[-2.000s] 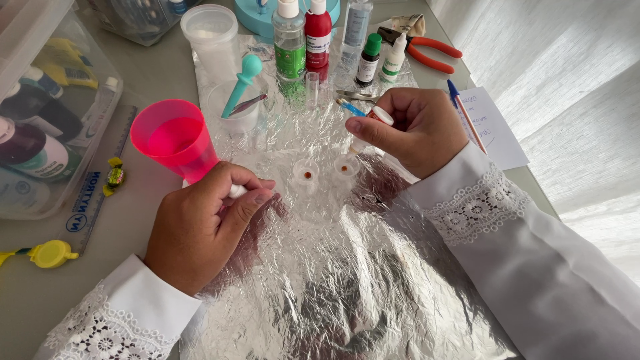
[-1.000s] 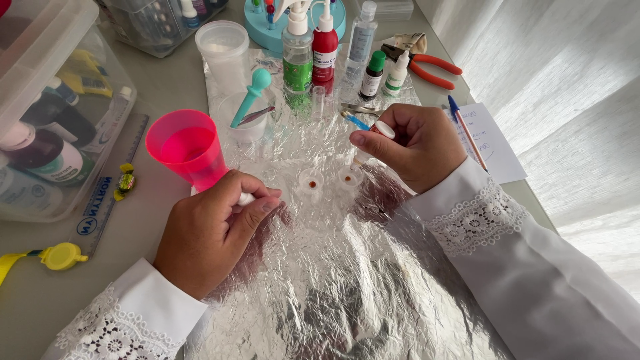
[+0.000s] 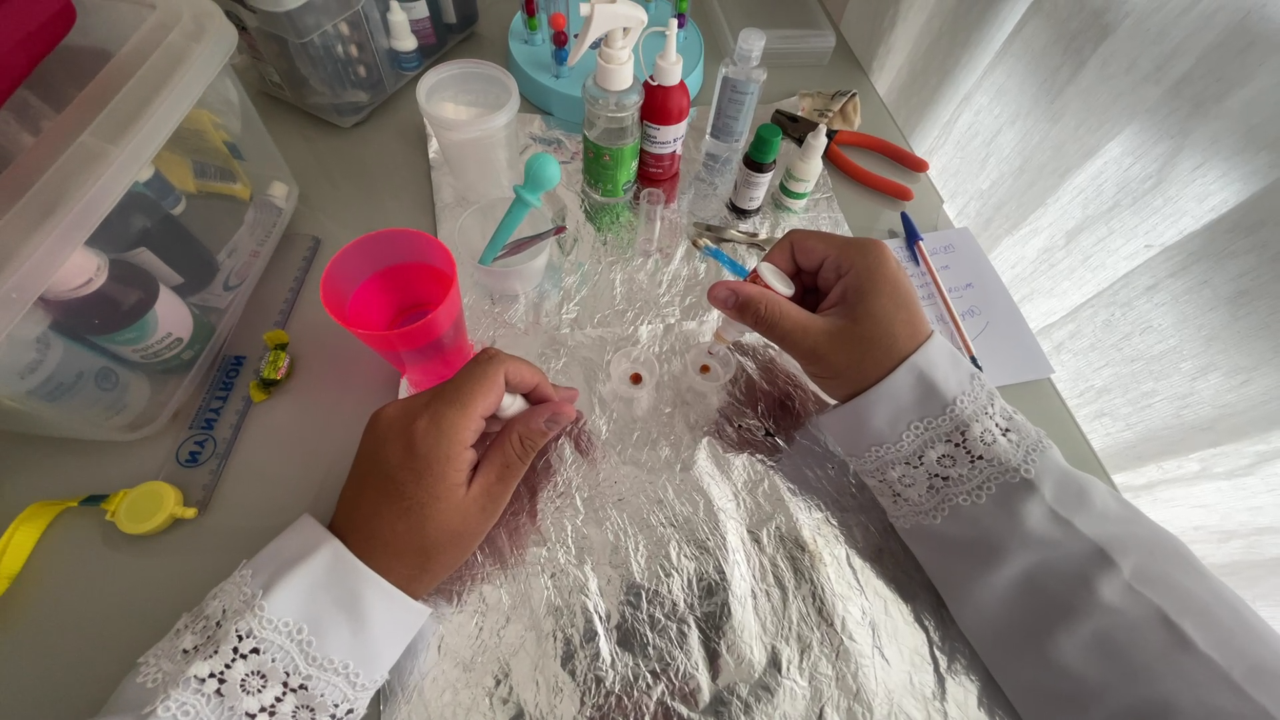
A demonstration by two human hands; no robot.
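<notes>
Between the fingers of my right hand (image 3: pixel 835 310) is a small dropper bottle (image 3: pixel 773 280), tilted with its nozzle down over the right one of two small clear cups (image 3: pixel 709 368). The left clear cup (image 3: pixel 634 371) stands beside it; each holds a small reddish-brown spot. My left hand (image 3: pixel 450 465) is closed on a small white cap (image 3: pixel 512 405), mostly hidden by the fingers. A pink plastic cup (image 3: pixel 392 300) with liquid stands just behind my left hand. Crumpled aluminium foil (image 3: pixel 640 560) lies beneath both hands. Blue-handled brushes (image 3: pixel 722 260) lie behind my right fingers.
Behind stand a spray bottle (image 3: pixel 612 130), a red bottle (image 3: pixel 663 125), a green-capped bottle (image 3: pixel 754 170) and a tub with a turquoise pipette (image 3: pixel 520 205). Orange-handled pliers (image 3: pixel 875 160) and a pen on paper (image 3: pixel 940 290) lie right. A plastic storage box (image 3: pixel 120 230) and a ruler (image 3: pixel 240 370) are left.
The bottle in my right hand has tipped nozzle-down over the right clear cup. My left hand keeps its hold on the white cap.
</notes>
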